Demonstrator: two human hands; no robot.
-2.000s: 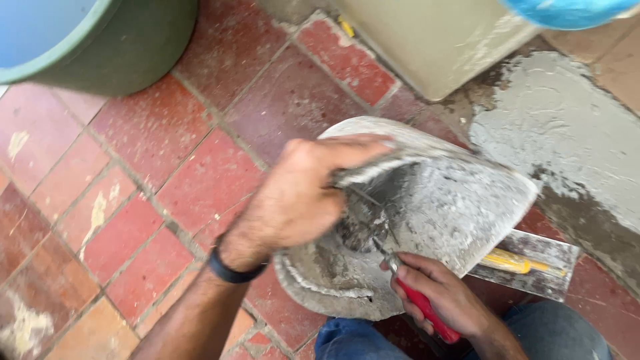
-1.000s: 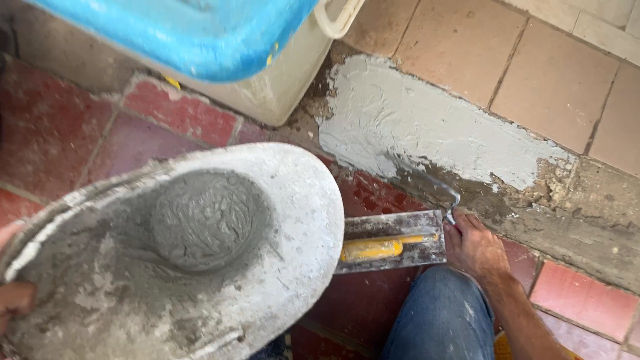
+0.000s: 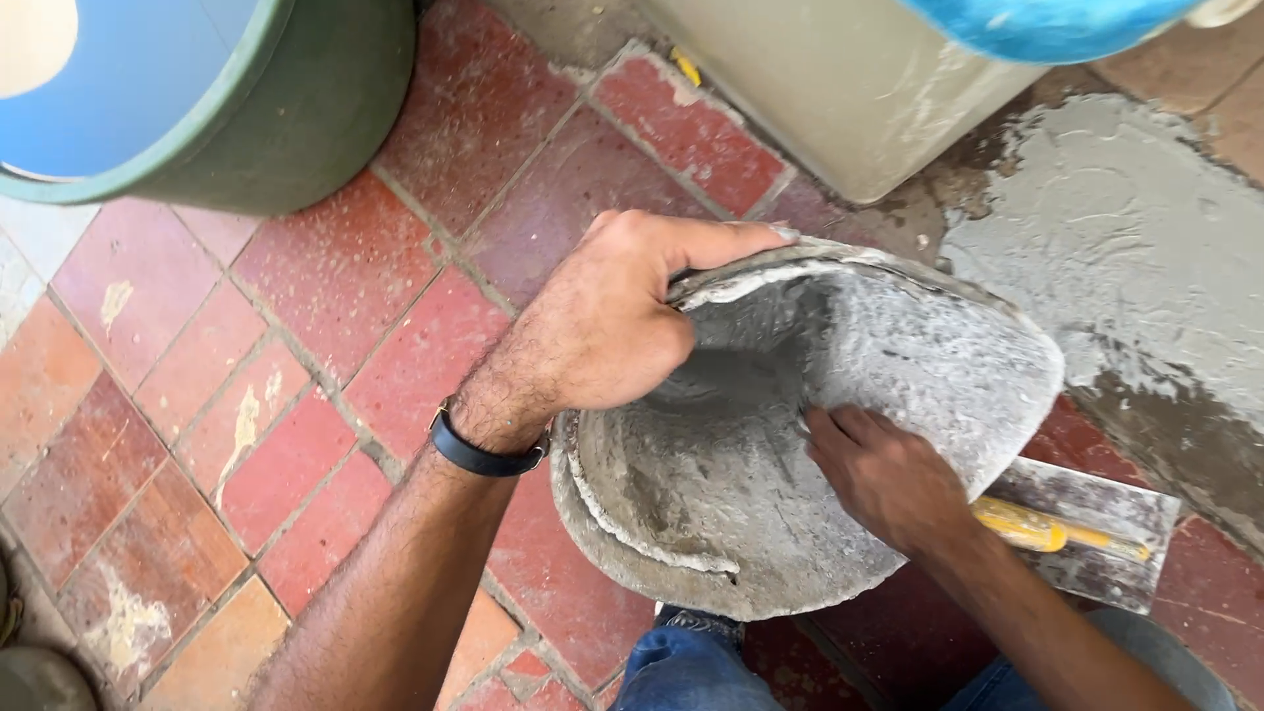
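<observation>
My left hand [image 3: 632, 306] grips the upper left rim of a mortar-crusted bowl-like tub [image 3: 928, 355], which is tilted. Grey wet mortar [image 3: 731, 380] lies in its hollow. Inside the tub, at its lower right, is my right hand [image 3: 879, 474], fingers curled towards the mortar; what it holds is hidden. A plastering trowel with a yellow handle [image 3: 1027, 523] lies to the right, its steel blade [image 3: 1106, 573] partly under the tub's edge. Spread grey mortar [image 3: 1136, 257] covers a strip of floor at the upper right.
A green round tub [image 3: 326, 109] with something blue in it stands at the upper left. A beige plastic container [image 3: 839, 89] with a blue thing [image 3: 1047, 25] above it stands at the top. Worn red tiles [image 3: 425, 336] cover the floor. My jeans [image 3: 681, 667] show below.
My right hand has moved from the mortar strip on the floor, where it held a small metal tool, into the tub. The tub has been tilted, and the view has swung left.
</observation>
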